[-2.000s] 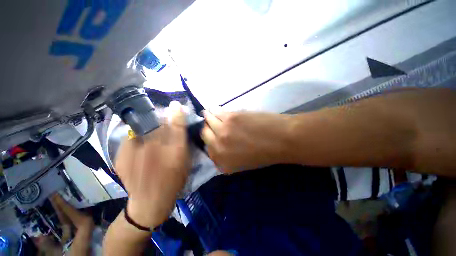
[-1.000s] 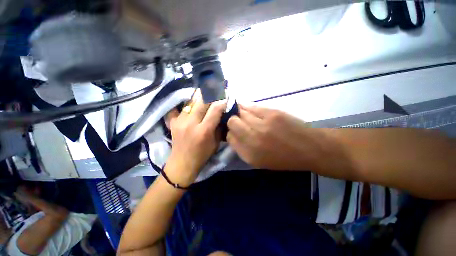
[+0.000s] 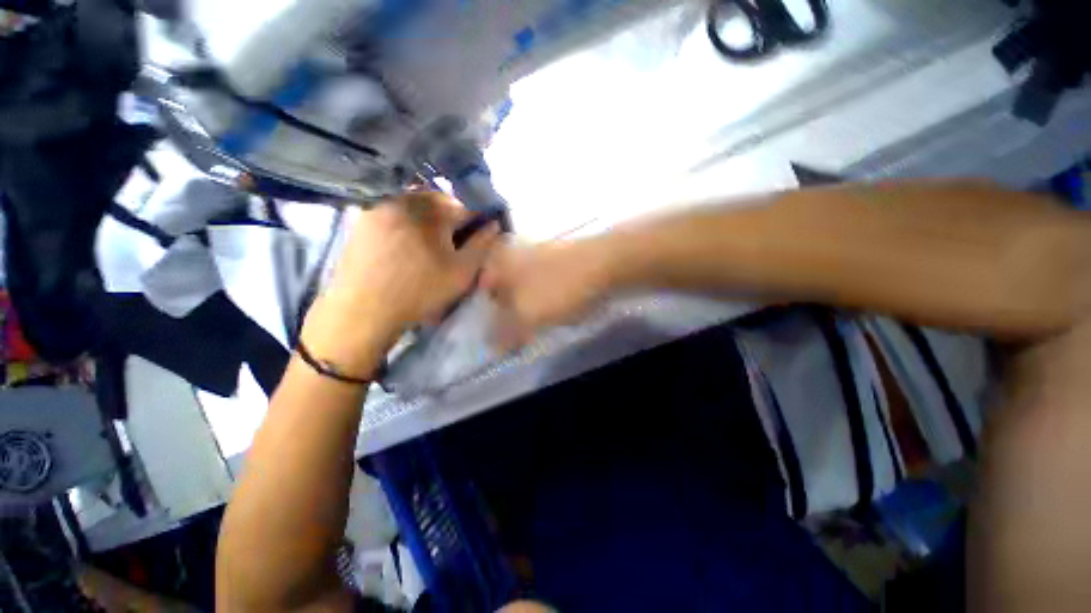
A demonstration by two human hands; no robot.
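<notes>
My left hand (image 3: 407, 263) lies at the needle area under the sewing machine head (image 3: 449, 60), fingers bent over a small dark cloth piece (image 3: 475, 230). My right hand (image 3: 544, 287) is blurred, close beside it, fingers curled near the same cloth; whether it grips anything cannot be told. The grey cylindrical attachment (image 3: 470, 177) points down just above the fingers. The white and black garment piece (image 3: 180, 311) lies heaped left of the needle, and pale cloth shows beneath my hands. The needle itself is hidden.
Black-handled scissors (image 3: 766, 24) lie on the table behind. A black scrap (image 3: 814, 176) lies beyond my right forearm. A blue crate (image 3: 443, 527) stands below the table edge. Striped pieces (image 3: 855, 407) hang below at right. Another person's arm (image 3: 120, 589) shows at lower left.
The camera view has tilted and shifted, showing more of the heaped cloth at left. My left hand lies flatter over the cloth, and my right fingers have moved a little lower beside it.
</notes>
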